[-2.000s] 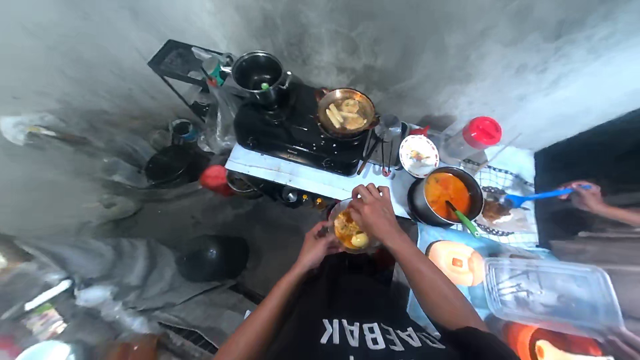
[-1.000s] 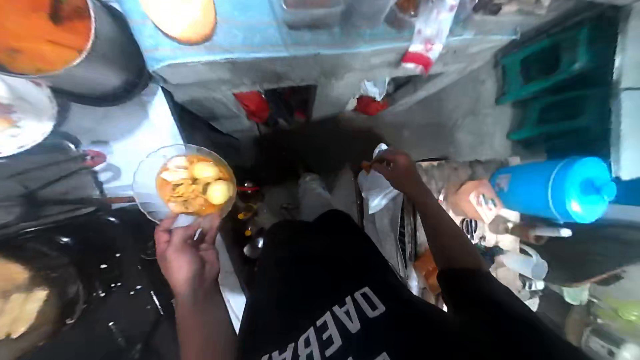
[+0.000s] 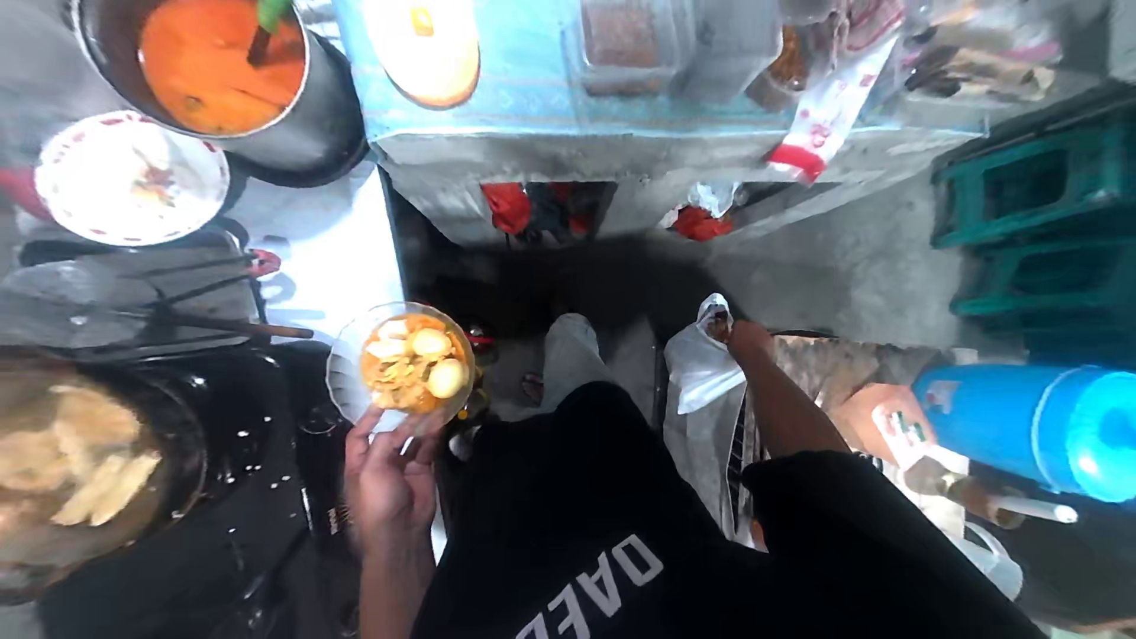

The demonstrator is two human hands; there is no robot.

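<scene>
My left hand (image 3: 395,470) holds a clear glass bowl (image 3: 341,373) by its near edge. In the bowl lie pale round pieces that look like boiled eggs (image 3: 446,378), with pale chunks and strips in orange broth. My right hand (image 3: 744,342), at the right, has its fingers on the gathered top of a white plastic bag (image 3: 701,364); the fingertips are partly hidden by the bag. Beyond the bowl, at the upper left, a metal pot (image 3: 333,106) of orange soup stands with a green-handled utensil (image 3: 271,13) in it.
A pan (image 3: 191,444) with frying pieces sits on the black stove (image 3: 257,541) at left. A plate with a red-patterned rim (image 3: 53,191) lies near the pot. Plastic containers (image 3: 626,40) stand on the blue-covered counter (image 3: 524,106). A blue jug (image 3: 994,426) and green stools (image 3: 1029,191) are at right.
Two seconds ago both hands were at the bowl; now only my left hand holds it, and my right hand is at the white bag. The view has swung strongly.
</scene>
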